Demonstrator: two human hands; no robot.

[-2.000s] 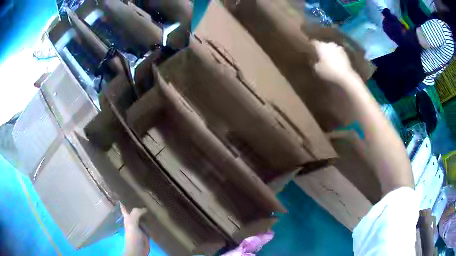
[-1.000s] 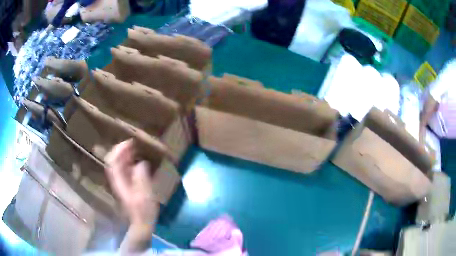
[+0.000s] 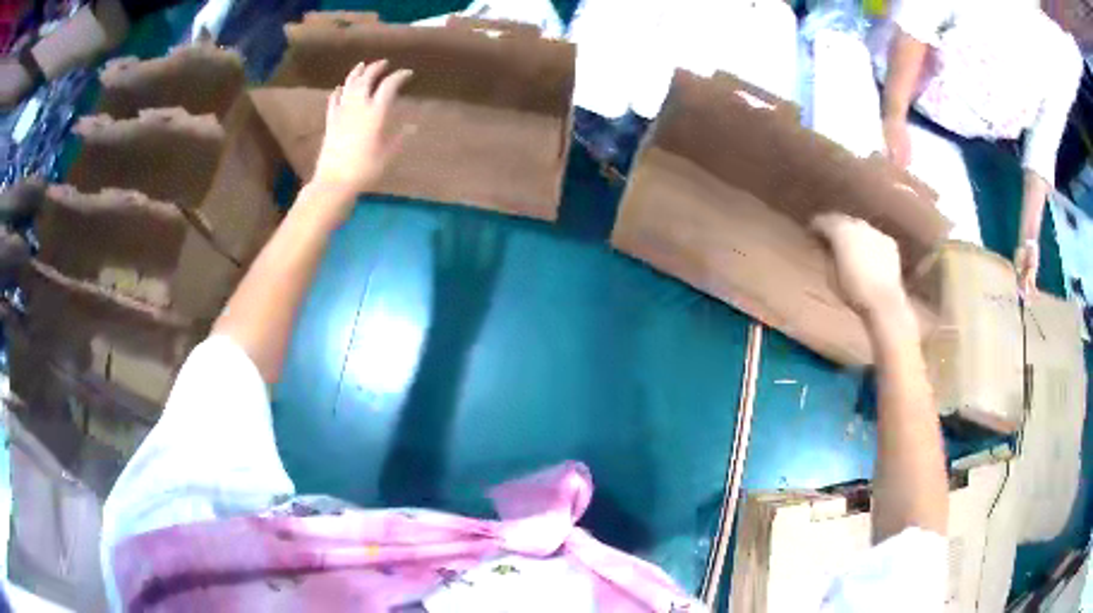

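Note:
My left hand [image 3: 360, 129] has its fingers spread in front of a long, open folded carton [image 3: 479, 150] at the top centre; whether it touches the wall is unclear. My right hand [image 3: 865, 263] is curled over the near wall of a second folded carton [image 3: 731, 228], set at an angle on the right. Its fingertips are partly hidden by that wall. More open folded cartons [image 3: 150, 162] stand in a row along the left side.
A bundle of blanks [image 3: 821, 557] lies at the lower right on the green table [image 3: 539, 359]. A squat brown pack [image 3: 983, 335] sits beside the right carton. Another person [image 3: 983, 60] is at the upper right. White bagged goods [image 3: 683, 48] lie at the back.
The view has shifted right. My left hand has moved from the left row to the centre carton. My right hand has come into view at the right carton.

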